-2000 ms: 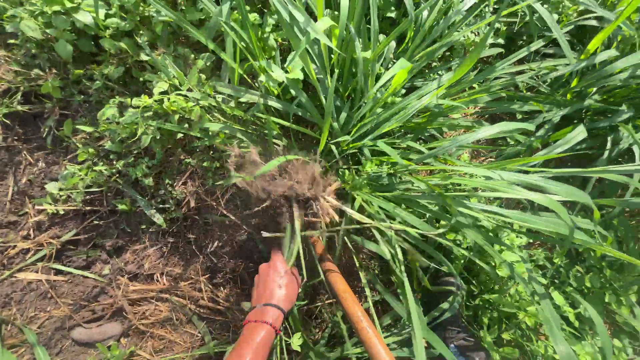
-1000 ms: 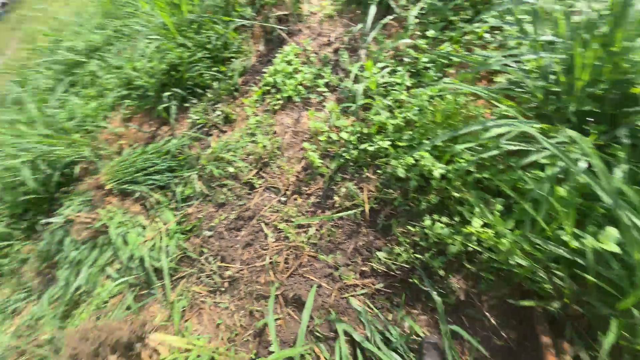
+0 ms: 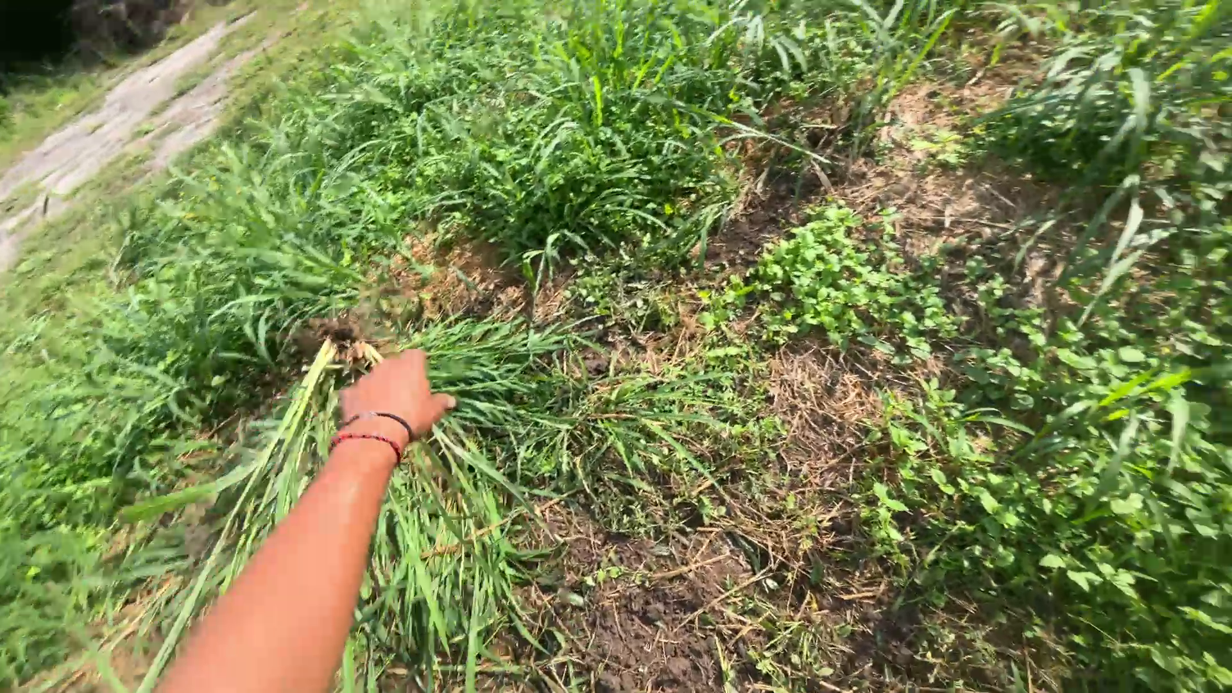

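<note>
My left hand [image 3: 390, 393], with a dark and a red bracelet at the wrist, reaches in from the lower left. It is closed around the stem bases of an uprooted clump of grass [image 3: 298, 428]. Soil-covered roots [image 3: 337, 332] stick out just beyond the knuckles, and long green blades trail back beside the forearm. The fingertips are hidden under the hand. More loose grass [image 3: 500, 361] lies right beside the hand on its right. My right hand is out of view.
Bare dark soil with dry straw [image 3: 664, 616] lies at the lower middle. Low leafy plants [image 3: 837, 274] grow to the right, tall grass [image 3: 597, 125] stands farther off, and a pale paved strip [image 3: 125, 115] runs along the upper left.
The view has swung widely. My left hand, out of view one second ago, is back in sight with the grass clump. The wooden handle seen two seconds ago is out of view.
</note>
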